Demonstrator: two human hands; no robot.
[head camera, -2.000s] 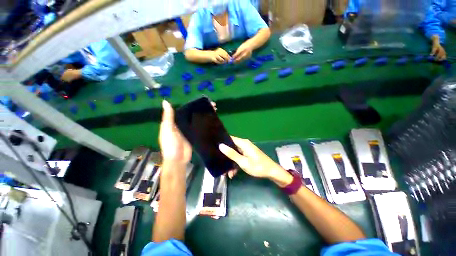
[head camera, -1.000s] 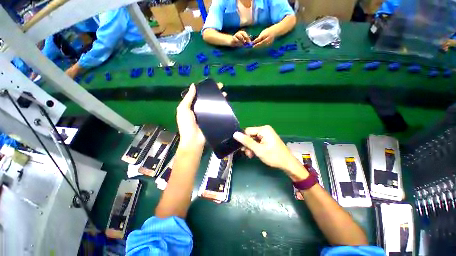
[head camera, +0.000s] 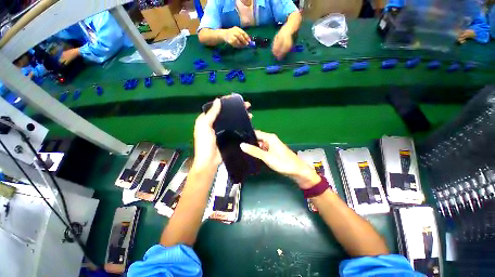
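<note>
A black glossy display module is held up over the bench, dark glass towards me, its top leaning slightly left. My left hand grips its left edge, with fingertips showing past its right edge near the top. My right hand holds its lower right side, thumb on the glass and fingers behind. Stacks of silver-backed modules with black flex cables lie on the bench: several on the left and several on the right. One stack is partly hidden below my left hand.
A green conveyor runs beyond the bench, with a dark module on it. Small blue parts line the far bench, where a person in blue works. Ribbed clear trays stand right; a white machine and frame are left.
The module has turned more upright, and the bright glare on its glass has gone. Both hands still hold it. The person opposite has moved their hands apart.
</note>
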